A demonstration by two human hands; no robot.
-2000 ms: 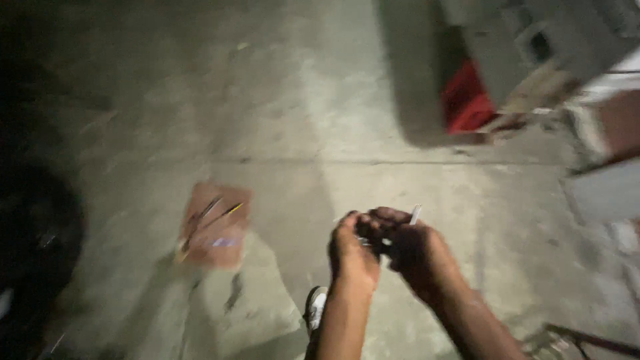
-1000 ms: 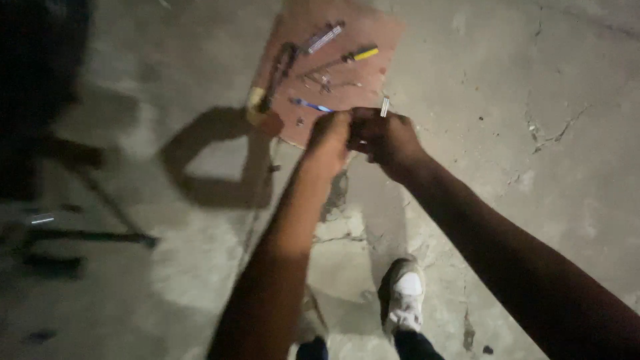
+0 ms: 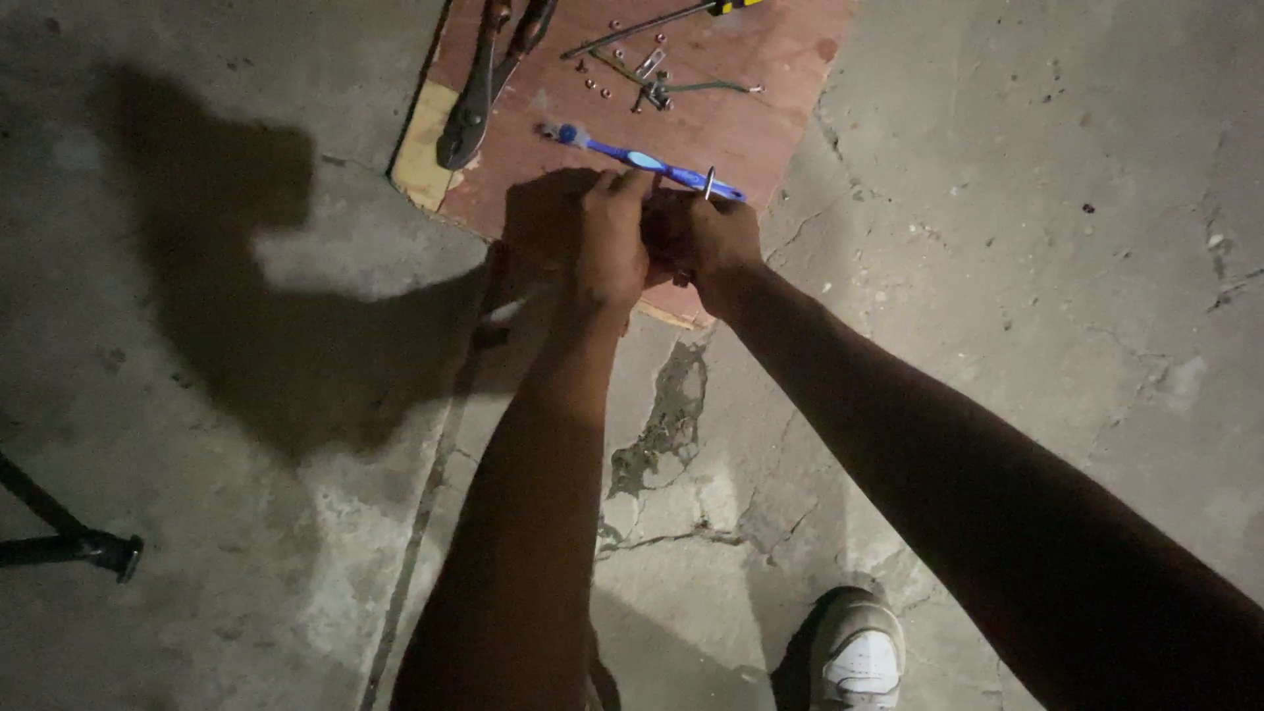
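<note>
My left hand and my right hand are close together over the near end of a reddish board. A thin shiny metal piece sticks up from my right hand; the rest of it is hidden. What my left hand holds, if anything, cannot be made out. Just beyond the fingers lies a blue toothbrush. Slip-joint pliers lie at the board's left. Farther back are a screwdriver with a yellow and black handle, several small nuts and a short green wire.
The board lies on a cracked concrete floor. A dark metal stand leg reaches in at the lower left. A shoe is at the bottom right of centre. Shadows of the arms fall across the left floor.
Both hands have come down over the near end of the board and stay close together. The view has moved markedly closer to the board.
</note>
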